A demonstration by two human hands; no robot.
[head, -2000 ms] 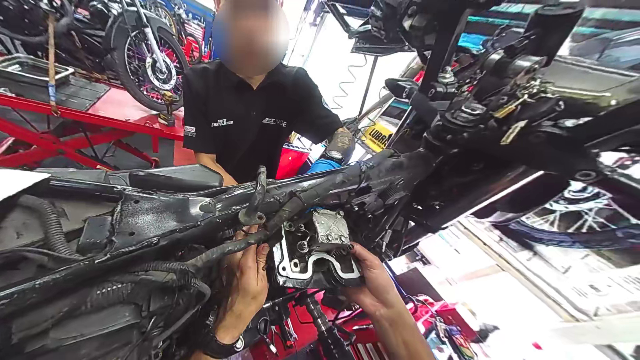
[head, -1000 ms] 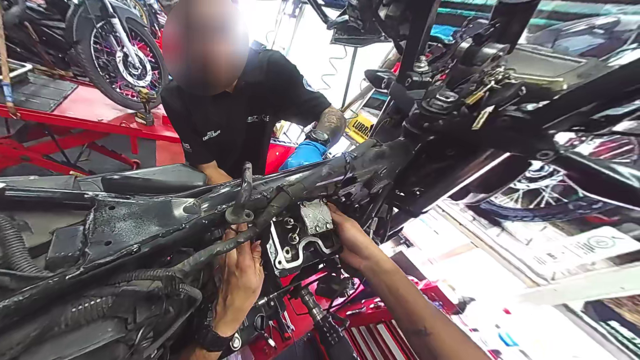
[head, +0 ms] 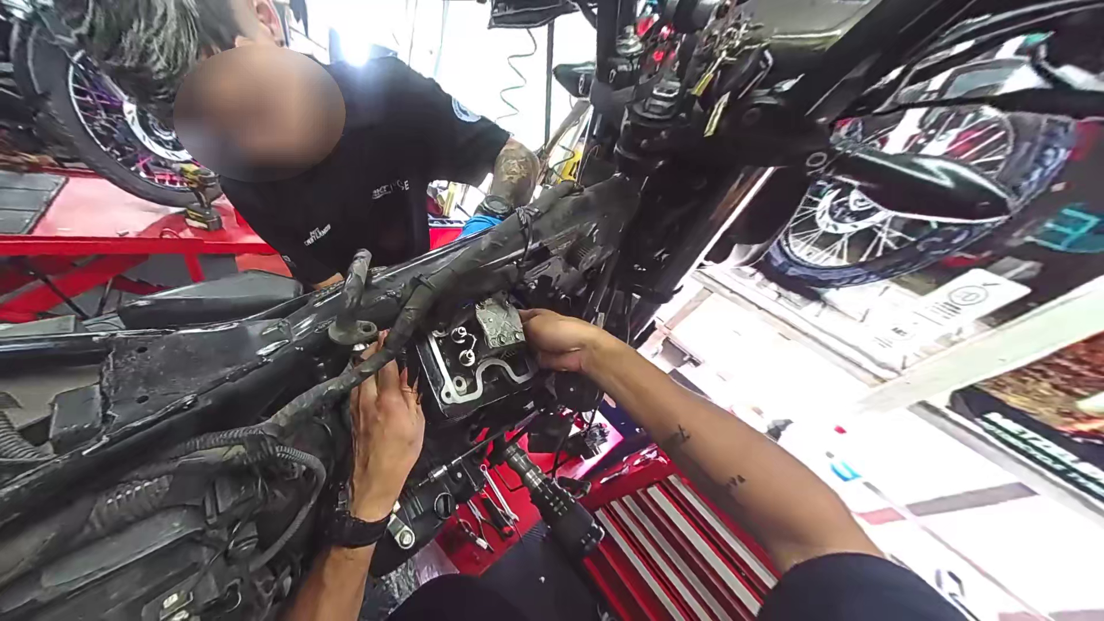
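Observation:
A motorcycle engine's cylinder head (head: 470, 362), its top uncovered and its pale gasket edge showing, sits beneath the black frame tube (head: 474, 250). My left hand (head: 385, 431) is at its left side, fingers reaching up behind a black hose (head: 392, 345); the fingertips are partly hidden. At the upper right side of the head, my right hand (head: 561, 339) has curled fingers against it, beside a dull metal block (head: 500, 323). What the right fingertips grip is hidden.
Across the frame a person in a black shirt (head: 371, 147) leans in, with a blue-gloved hand (head: 479, 226) behind the tube. Below lie wrenches (head: 498, 496) and a red tool chest (head: 673, 535). A cordless drill (head: 201, 198) stands on a red lift (head: 103, 228).
My right hand has moved from the lower right corner of the cylinder head up to its upper right side. The other person has leaned closer. My left hand stays at the head's left side.

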